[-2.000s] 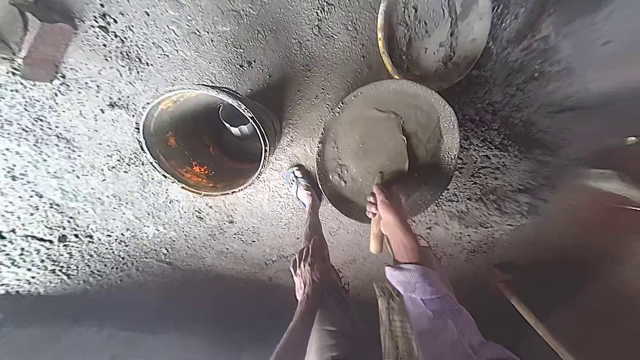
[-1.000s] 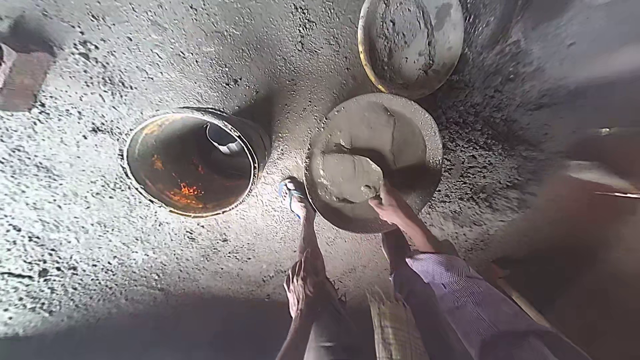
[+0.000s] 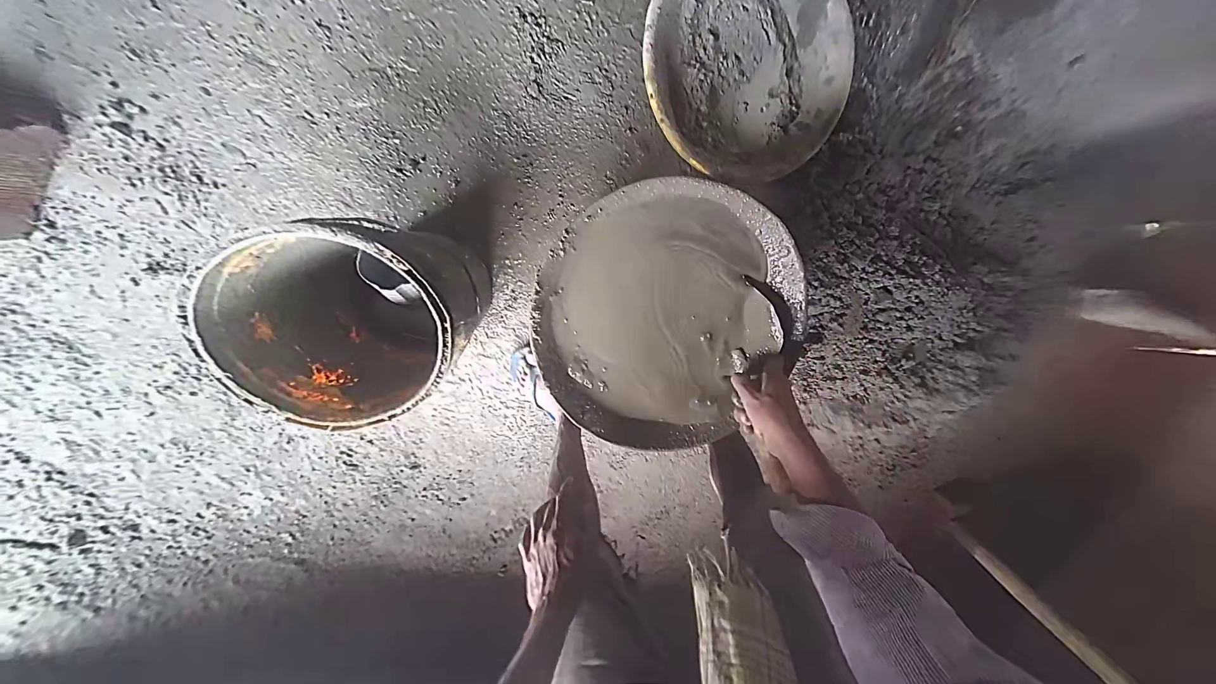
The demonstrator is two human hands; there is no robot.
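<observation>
A round, shallow pan (image 3: 784, 249) holds wet grey mortar (image 3: 655, 313) in front of my feet. My right hand (image 3: 768, 408) grips a trowel (image 3: 771, 309) by its handle at the pan's right side. The trowel's blade is tilted on edge, partly in the mortar near the rim. My left hand (image 3: 543, 556) rests against my left leg near the knee, with no tool visible in it; its fingers are partly hidden.
A bucket (image 3: 446, 332) with orange stains inside lies left of the pan. Beyond the pan is a mortar-smeared basin (image 3: 655, 85) with a yellowish rim. A brick-like block (image 3: 24, 180) sits far left. A long wooden handle (image 3: 1035, 603) lies at lower right on the rough floor.
The trowel has gone from lying flat on the mortar near the middle to standing on edge at the pan's right side. The mortar surface looks smoother and more spread out. My left hand stays by my leg.
</observation>
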